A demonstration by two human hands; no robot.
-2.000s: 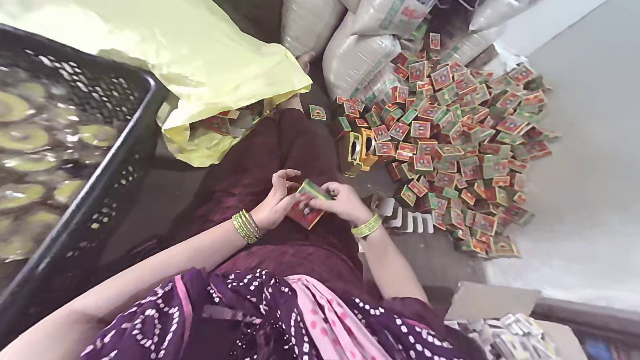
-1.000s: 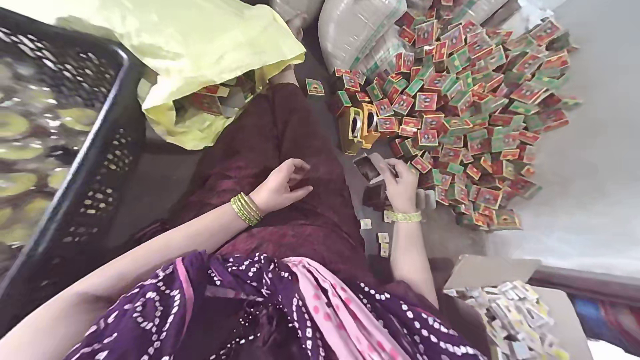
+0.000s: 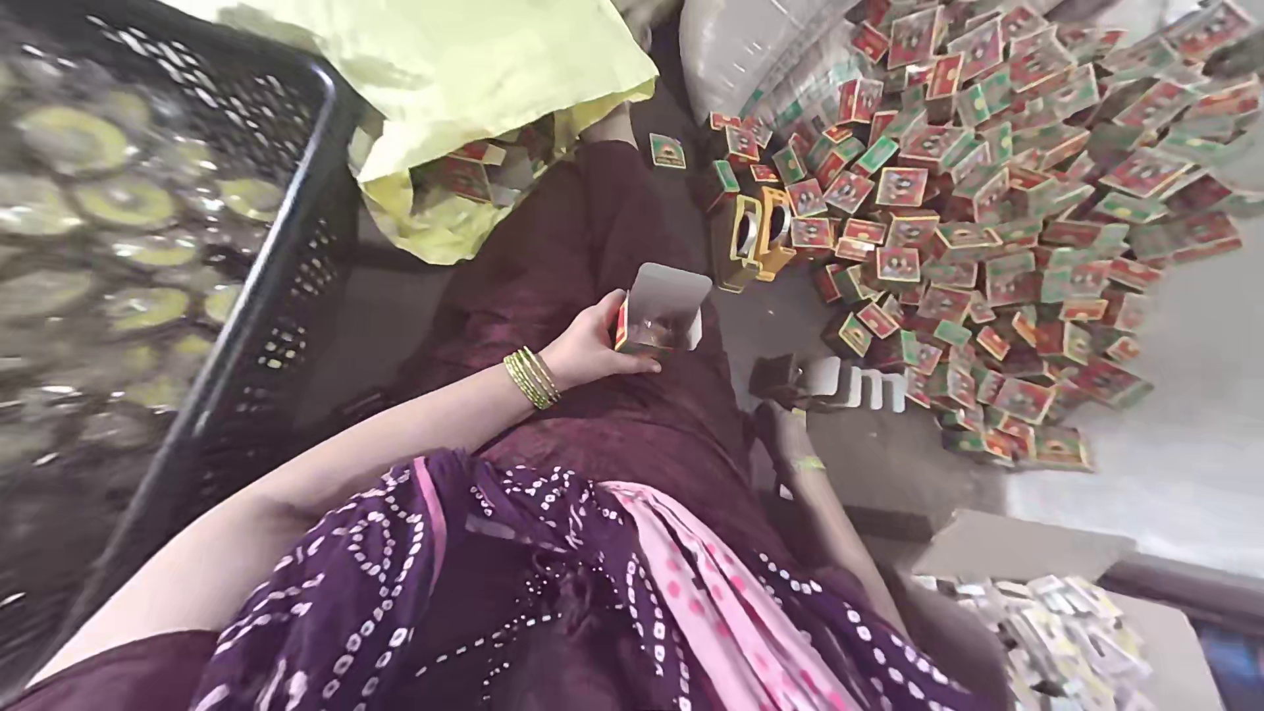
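Note:
My left hand (image 3: 602, 346) holds a small printed carton (image 3: 662, 311) over my lap, its pale flap standing up and its top open. Low on the floor to the right is my right hand (image 3: 782, 434), blurred and partly in shade, beside a row of small cartons with pale flaps (image 3: 869, 387). Whether its fingers grip anything is not clear. Two yellow-framed boxes with round dark openings (image 3: 758, 235) stand above that row, next to a large heap of red and green cartons (image 3: 948, 247).
At the left is a black plastic crate (image 3: 321, 128) with shiny yellow-green ringed items. A yellow sheet or bag (image 3: 474, 69) partly covers more cartons. A plump pale sack (image 3: 741, 49) lies behind the heap. An open cardboard box (image 3: 1027, 543) at lower right holds many small pale pieces.
One second ago my left hand was empty over my lap; it now holds an open carton. My right hand has moved down from the dark item it was touching near the heap.

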